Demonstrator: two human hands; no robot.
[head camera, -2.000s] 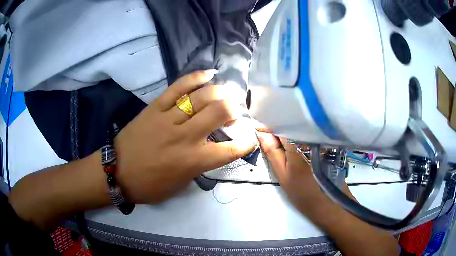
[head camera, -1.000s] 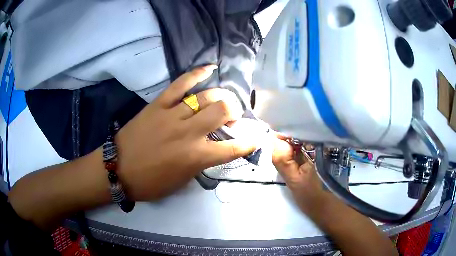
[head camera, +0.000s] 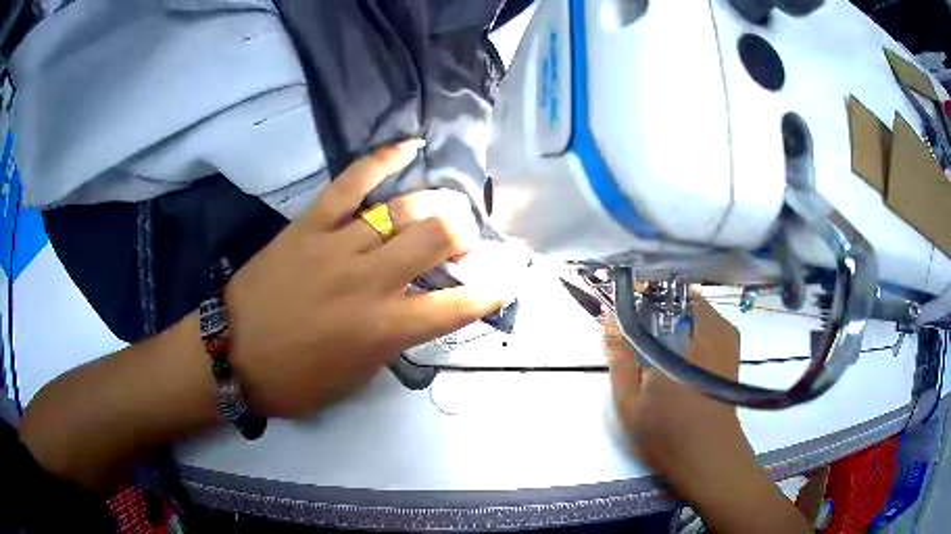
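A dark garment (head camera: 365, 73) with pale grey inner fabric (head camera: 156, 104) lies on the white table, left of the machine head (head camera: 647, 136). My left hand (head camera: 323, 297) lies palm down on the dark cloth, fingertips pressing it near the brightly lit needle area; the needle itself is lost in glare. A small dark corner of cloth (head camera: 504, 316) shows by my left fingertips. My right hand (head camera: 678, 360) is blurred and partly hidden behind the chrome guard (head camera: 720, 386). Its fingers are below the head, right of the needle area; whether they hold anything is not clear.
A measuring tape (head camera: 417, 511) runs along the table's front edge. A thin loose thread (head camera: 443, 402) lies on the table. A red basket (head camera: 863, 485) is below the edge at right, with more red plastic at lower left. Brown card pieces (head camera: 871, 141) are on the machine at right.
My right hand has moved right, away from my left fingertips, to behind the chrome guard. My left hand stays on the cloth. The whole view has shifted slightly.
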